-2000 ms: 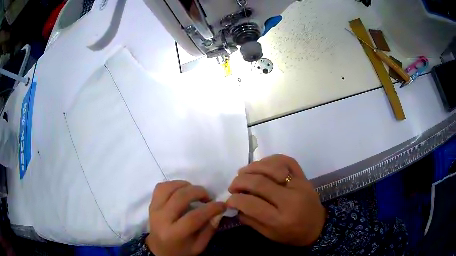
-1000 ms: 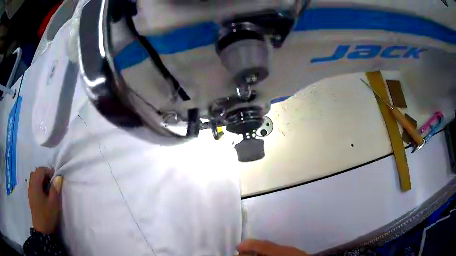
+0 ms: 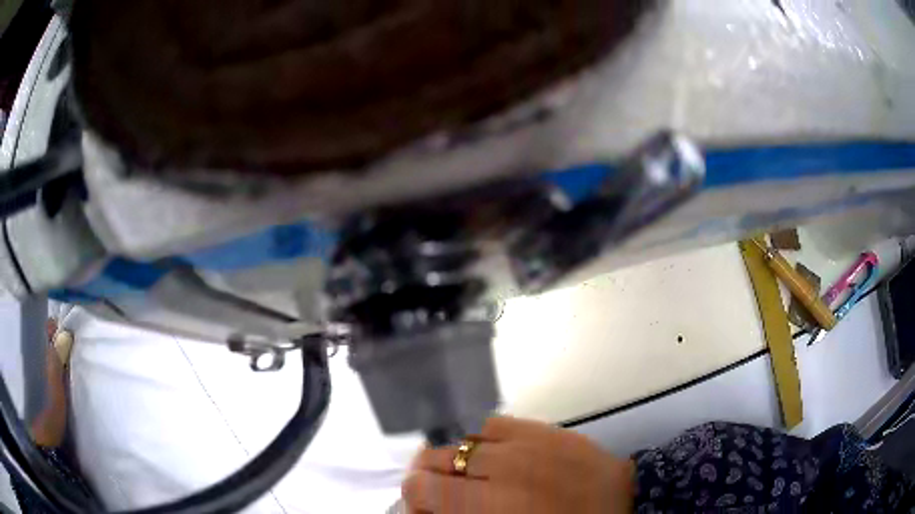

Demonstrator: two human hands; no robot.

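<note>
The white fabric panel (image 3: 140,412) lies on the machine bed at the lower left, with a thin dark line across it. The machine head (image 3: 763,100) fills the top of the view, close and blurred; it hides the presser foot and needle. My left hand (image 3: 50,397) is at the far left beside the fabric's edge, small and partly covered by machine parts; its grip is unclear. My right hand (image 3: 527,470), with a gold ring, is at the bottom centre over the fabric's right side; its fingertips are cut off or hidden, so its grip is unclear.
A yellow-brown strip (image 3: 775,346) lies right of the bed. Beside it are a wooden-handled awl (image 3: 803,293) and a small pink and blue tool (image 3: 851,281). A black phone (image 3: 901,319) is at the right edge. A brown pad (image 3: 341,70) sits on the machine head.
The view has moved in close over the machine head. My hands went from together at the fabric's lower edge to apart; my right hand has since moved up toward the machine.
</note>
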